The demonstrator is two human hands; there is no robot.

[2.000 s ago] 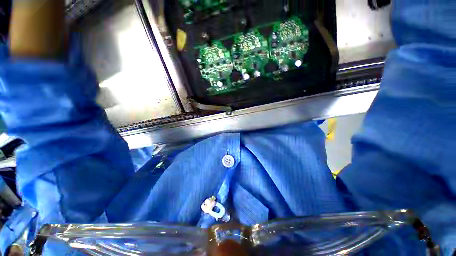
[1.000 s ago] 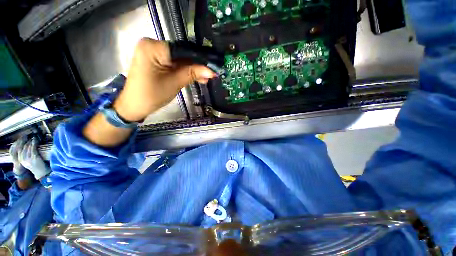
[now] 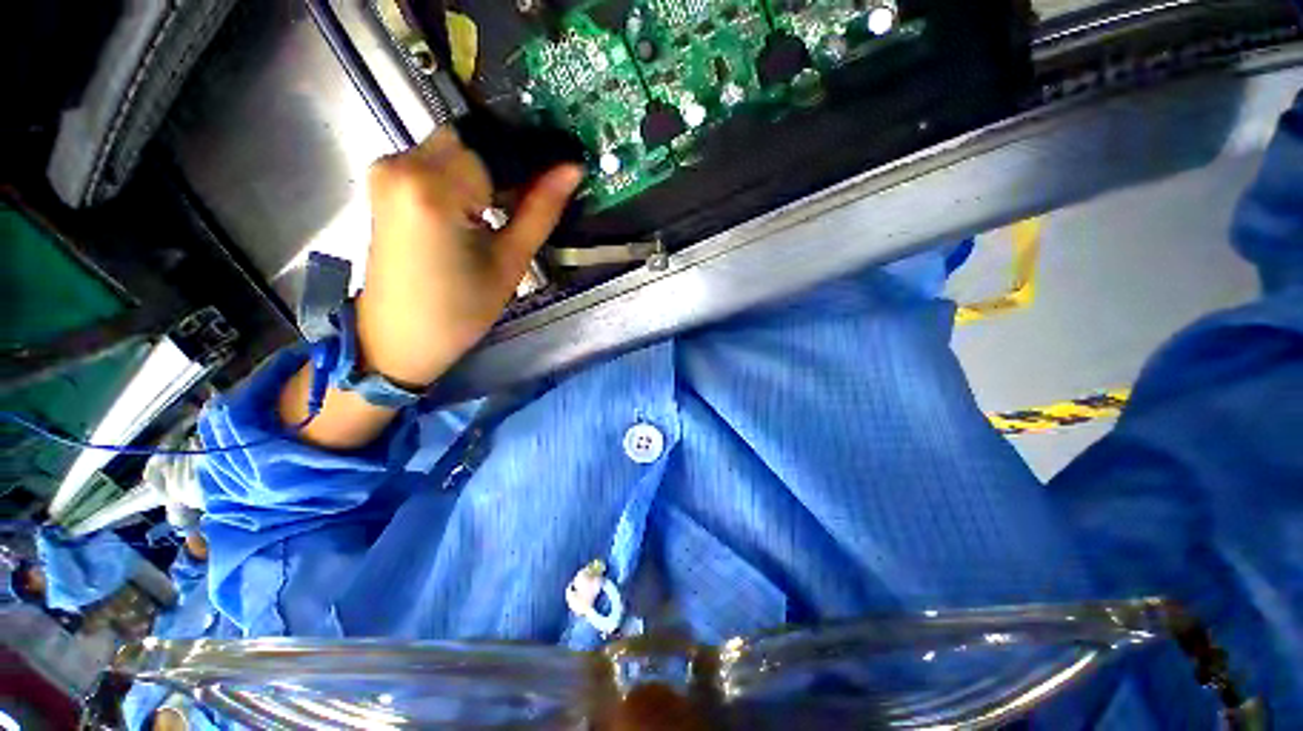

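The green circuit boards (image 3: pixel 700 72) lie in the black carrier (image 3: pixel 857 164), cut off by the top edge. My left hand (image 3: pixel 443 257) is at the carrier's left side, its thumb beside the lower left board. Black sleeves cover some of its fingers, which blend into the black carrier. A small whitish thing shows at the hand between thumb and fingers; I cannot tell if it is held. A blue strap (image 3: pixel 383 389) is on the wrist. My right hand is out of the picture; only its blue sleeve shows at the right.
The silver conveyor rail (image 3: pixel 915 200) runs in front of my body. Bare steel bed (image 3: pixel 279 157) lies left of the carrier. A coworker's gloved hand (image 3: pixel 179 479) is at the left. Yellow-black floor tape (image 3: pixel 1065 414) shows at the right. Clear glasses cross the bottom.
My left hand came into view after the first frame and now lies lower against the carrier's left side. The view has shifted, so the boards sit higher and are more cut off.
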